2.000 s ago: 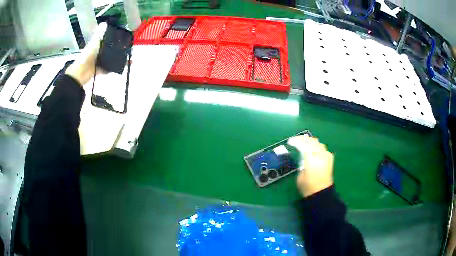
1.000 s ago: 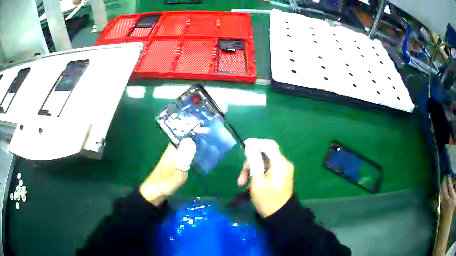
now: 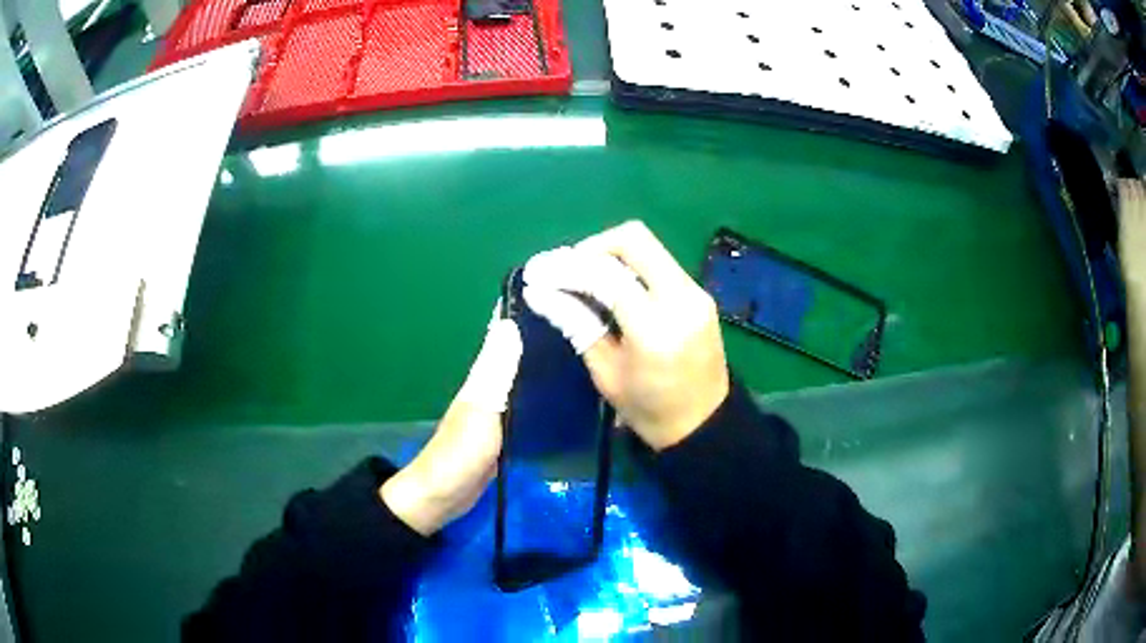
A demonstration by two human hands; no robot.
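Note:
A dark phone housing (image 3: 553, 427) is held upright in the picture over the crinkled blue film pile (image 3: 628, 584) at the near edge. My left hand (image 3: 459, 440) grips its left side, with the thumb along the frame. My right hand (image 3: 660, 333), in white finger cots, is at the housing's top end, fingers bent over it and touching it. The right fingers hide the top end. The housing's lower part looks open, with blue film showing through. A second phone housing (image 3: 794, 302), with a blue area, lies slanted on the green surface to the right.
A white fixture plate (image 3: 176, 163) with a dark part in a slot is at left. A red tray (image 3: 377, 63) is at the back. A white-topped stack with black holes (image 3: 804, 63) is at upper right. Small white bits (image 3: 23, 496) lie lower left. A person's arm (image 3: 1135, 251) shows at right edge.
The housing has turned lengthwise and come nearer, over the film pile. My right hand has moved onto its top end. The view has shifted, so the trays and second housing sit higher and further left.

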